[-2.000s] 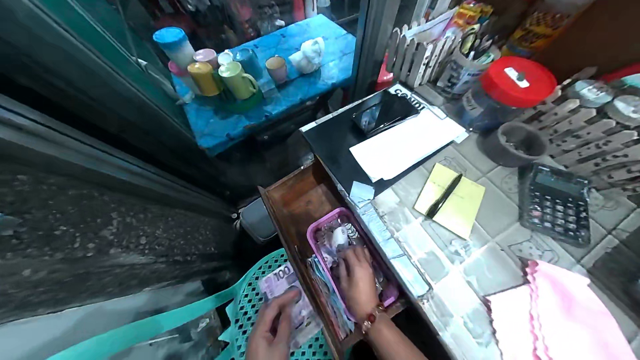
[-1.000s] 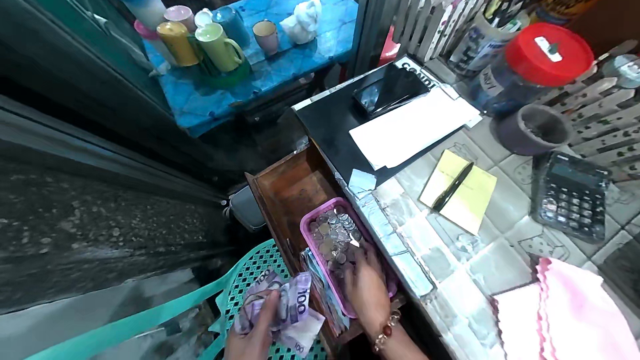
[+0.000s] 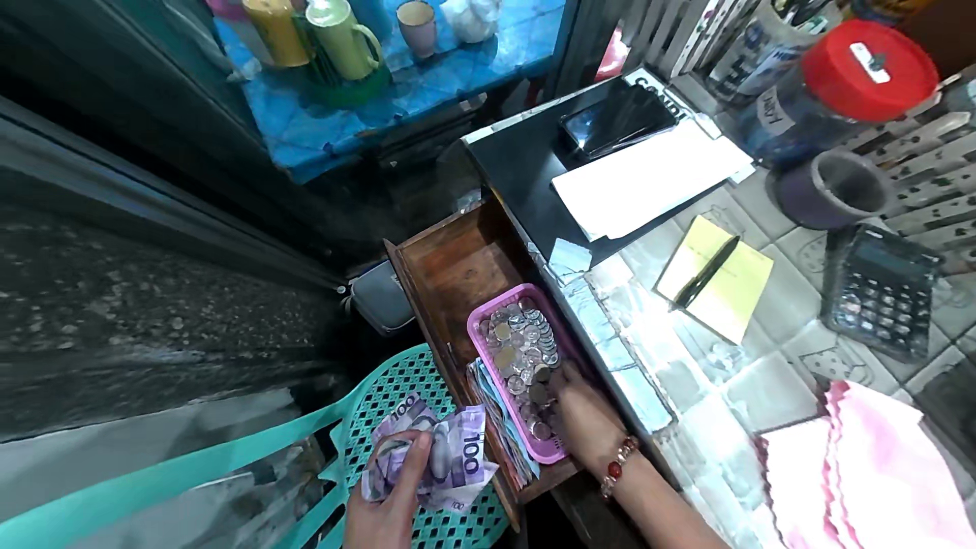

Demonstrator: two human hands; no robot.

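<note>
My left hand (image 3: 389, 488) holds several crumpled purple banknotes (image 3: 457, 454) over a green plastic chair (image 3: 400, 381). An open wooden drawer (image 3: 465, 267) holds a pink plastic basket (image 3: 553, 450) filled with coins (image 3: 518, 354). My right hand (image 3: 583, 419) reaches in at the basket's right side, its fingertips low against the coins and partly hidden; whether it grips any coin is unclear. Folded banknotes (image 3: 503, 423) stand on edge in the drawer, along the basket's left side.
Above the drawer, a tiled counter holds white paper (image 3: 648, 183), a smartphone (image 3: 618, 122), a yellow notepad (image 3: 736, 290) with a pen (image 3: 709, 271), a calculator (image 3: 884, 290), a red-lidded jar (image 3: 869, 72) and a pink cloth (image 3: 884, 465). Mugs (image 3: 343, 46) stand on a blue table (image 3: 305, 145).
The banknotes, flatter in the left hand two seconds ago, are now bunched and crumpled. My right hand has shifted from over the coins to the basket's right side, uncovering more coins.
</note>
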